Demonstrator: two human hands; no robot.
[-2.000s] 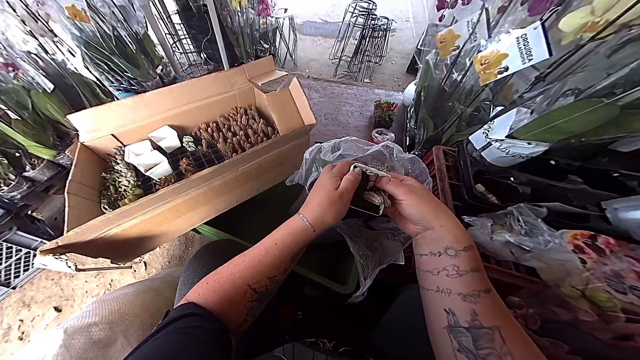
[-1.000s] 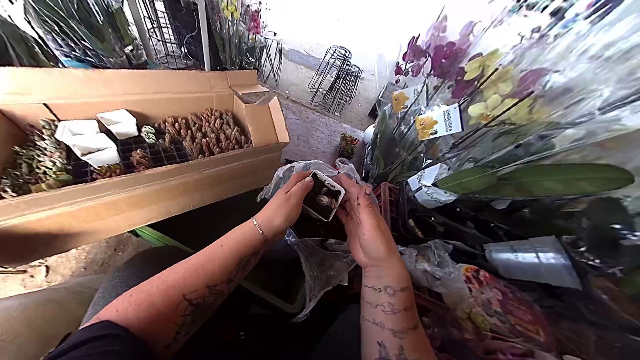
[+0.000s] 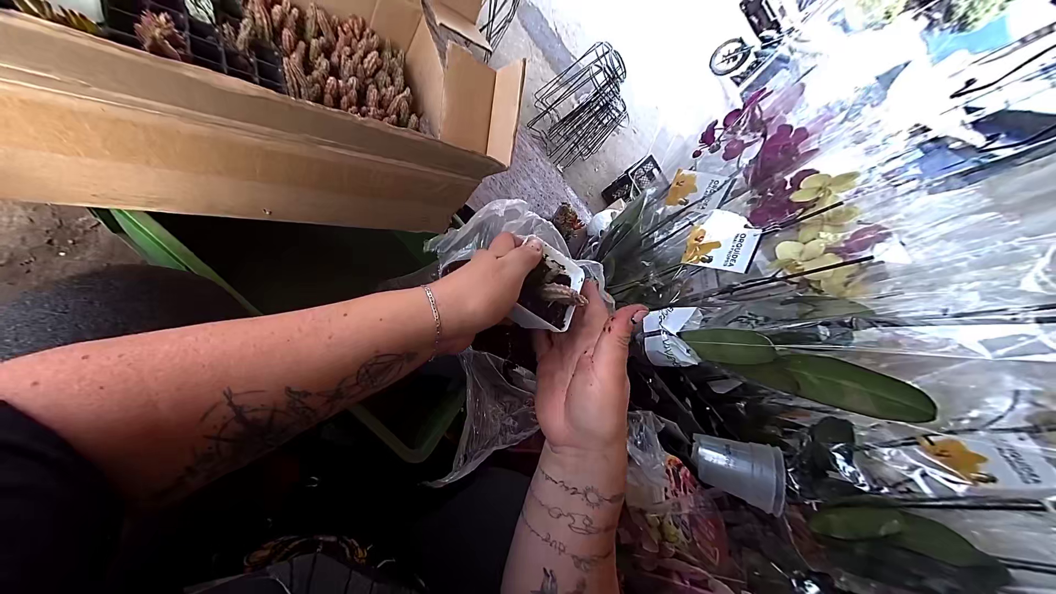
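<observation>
A small white plastic pot (image 3: 569, 266) with dark soil and a small cactus (image 3: 559, 293) is tilted in front of me. My left hand (image 3: 493, 285) grips its left side, with the thumb over the rim. My right hand (image 3: 586, 371) is turned palm up below and right of the pot, its fingertips against the pot's lower edge and its thumb held apart. Around and beneath the pot lies a clear plastic bag (image 3: 495, 412), partly hidden by my hands.
At upper left stands a cardboard box (image 3: 247, 177) with cacti (image 3: 346, 70) in a black cell tray. Wrapped orchids (image 3: 825, 371) crowd the right side, near a translucent plastic cup (image 3: 740, 473). Wire racks (image 3: 582, 103) stand on the floor beyond.
My right hand has opened out from its earlier hold and turned palm up beside the pot. The pot has tilted more, and my left hand still holds it. The view has swung to the right.
</observation>
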